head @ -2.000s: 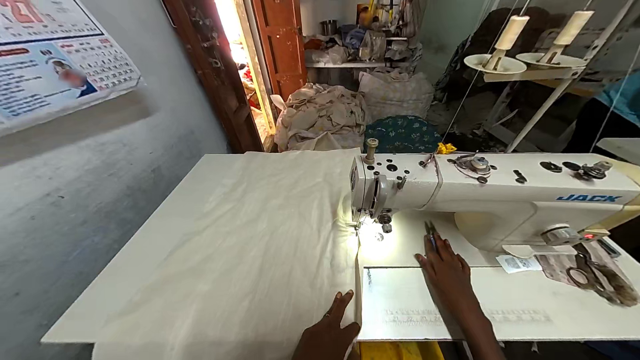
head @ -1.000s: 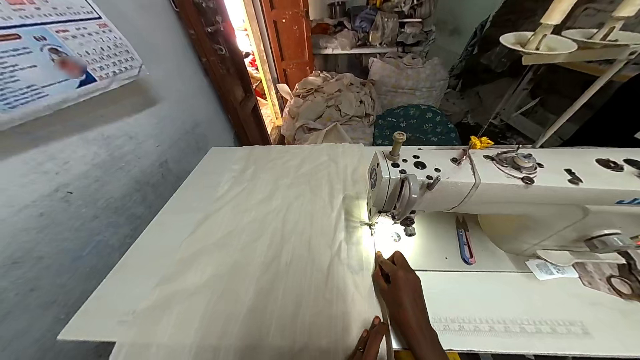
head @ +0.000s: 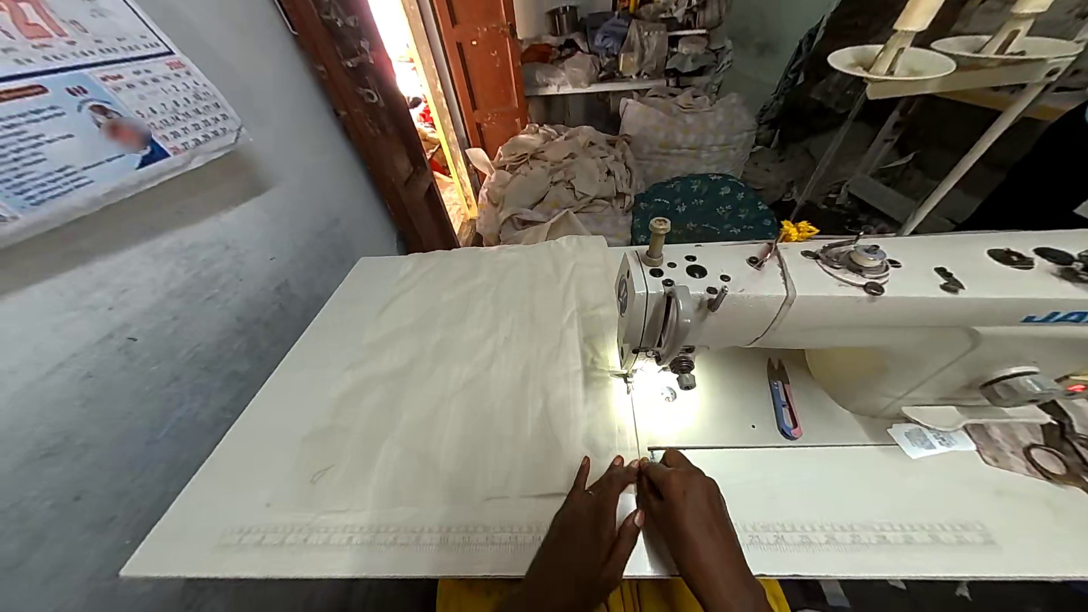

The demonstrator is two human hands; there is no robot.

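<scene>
White fabric (head: pixel 476 374) lies flat on the sewing table, its right edge running under the presser foot (head: pixel 627 376) of a white Jack sewing machine (head: pixel 892 297). My left hand (head: pixel 591 527) rests on the fabric near that edge, thumb and index finger at the edge. Beside it, my right hand (head: pixel 684 506) pinches the same edge with its fingertips, which meet those of the left. Blue-and-red thread snips (head: pixel 784 399) lie on the machine bed, right of the lit needle area, touched by neither hand.
Dark-handled scissors (head: pixel 1054 459) and a small white label (head: pixel 931 439) are at the right. A printed ruler scale (head: pixel 867 534) runs along the table's front. Behind stand a patterned green seat (head: pixel 704 208), a heap of cloth (head: pixel 561 183) and a thread stand (head: pixel 977 81). A wall (head: pixel 229 340) borders the left.
My right hand, first at the snips, has let them go and moved left to the fabric edge. My left hand now lies further up the fabric than one second ago.
</scene>
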